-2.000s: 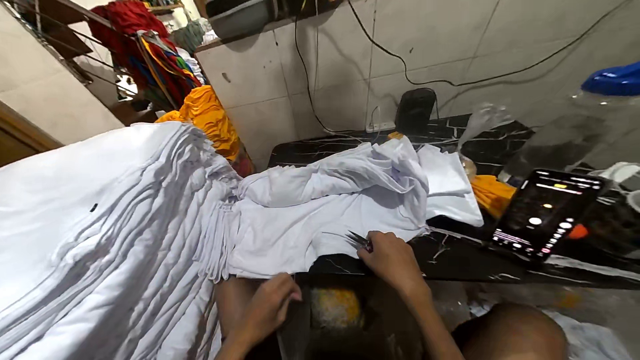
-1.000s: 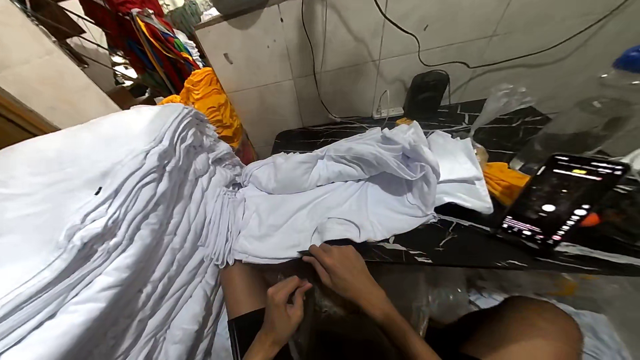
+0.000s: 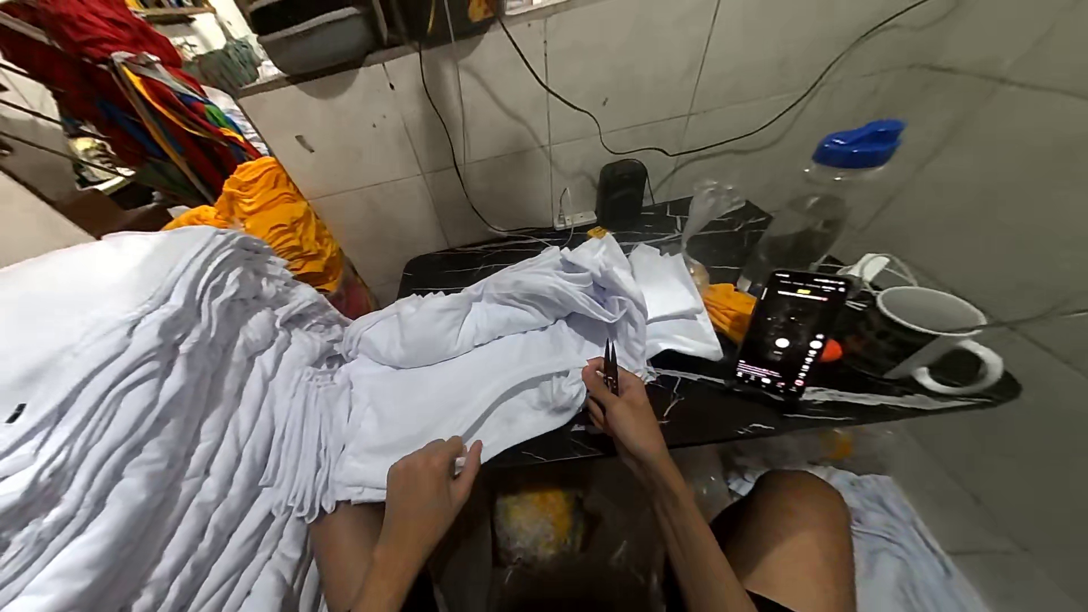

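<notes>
A white fabric garment point(image 3: 476, 382) lies spread on a black marble-patterned table point(image 3: 705, 408). My left hand point(image 3: 429, 484) pinches its near edge between thumb and fingers. At the garment's right side, my right hand point(image 3: 625, 408) holds small dark thread snips point(image 3: 610, 365) with the pointed blades up, and its fingers touch the cloth. To the left, a tall pile of white garments point(image 3: 153, 382) reaches the spread one. A folded white cloth point(image 3: 676, 306) lies beyond the right hand.
On the table's right are a phone point(image 3: 790, 331), a mug point(image 3: 926, 331), a clear bottle with a blue lid point(image 3: 799, 212) and an orange cloth point(image 3: 727, 310). A black device point(image 3: 620, 191) stands by the tiled wall. Orange fabric point(image 3: 272, 221) is heaped behind the white pile.
My hands were close together at the garment's near edge a second ago; now they are apart, the right one farther out at the garment's right side. The garment's near part has shifted.
</notes>
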